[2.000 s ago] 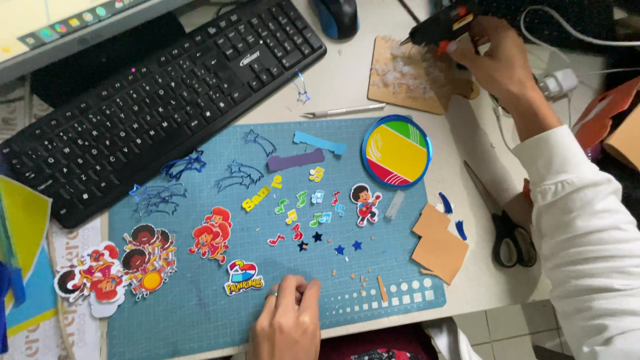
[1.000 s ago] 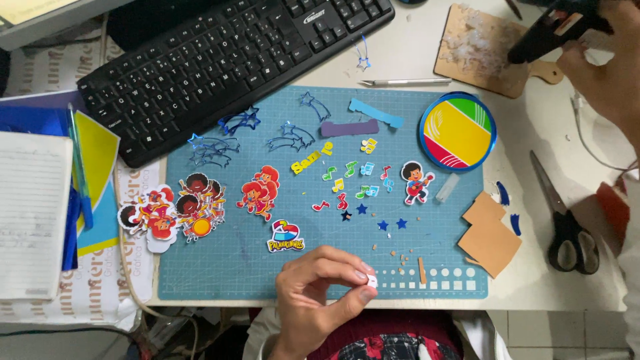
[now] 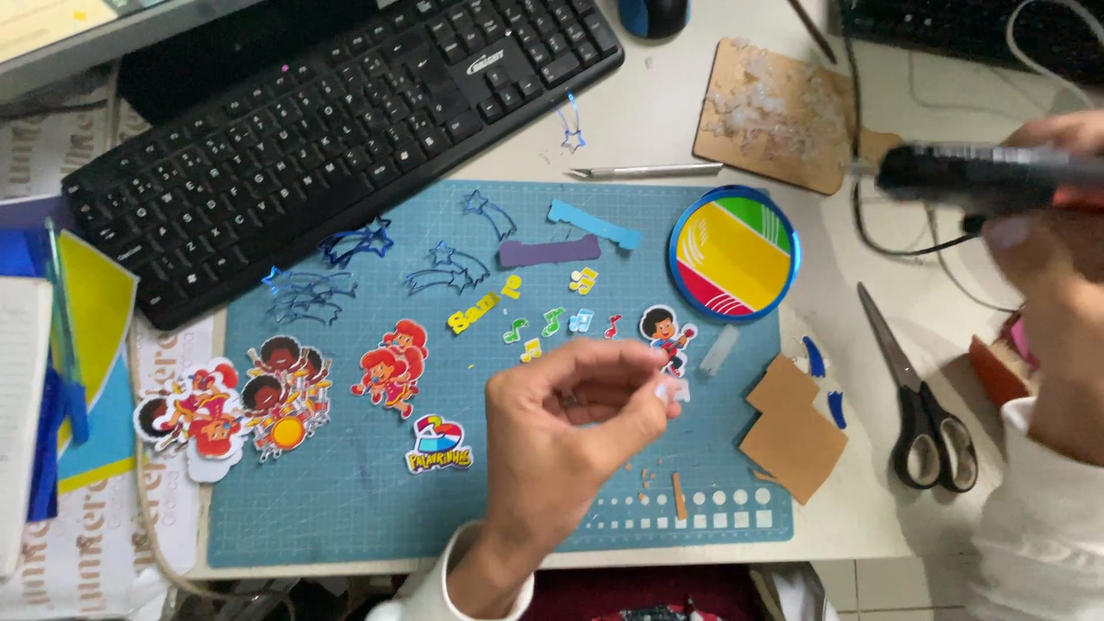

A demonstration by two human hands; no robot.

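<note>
My left hand pinches a small whitish piece between thumb and fingertips, above the blue cutting mat. My right hand, blurred, grips a black hot glue gun whose nozzle points left. Beyond my left fingertips lies a paper cutout of a guitar player. Near it are paper music notes, yellow letters and a round panel with a blue rim. Cutouts of red-haired figures, drummers and a logo lie farther left, below blue foil star outlines.
A black keyboard spans the upper left. A craft knife lies below a wooden board crusted with dried glue. Scissors and brown card pieces are at the right. A dark cable loops under the glue gun.
My left hand, low at the mat's near edge two seconds ago, has risen over the mat with the small piece. The glue gun has moved right, off the wooden board.
</note>
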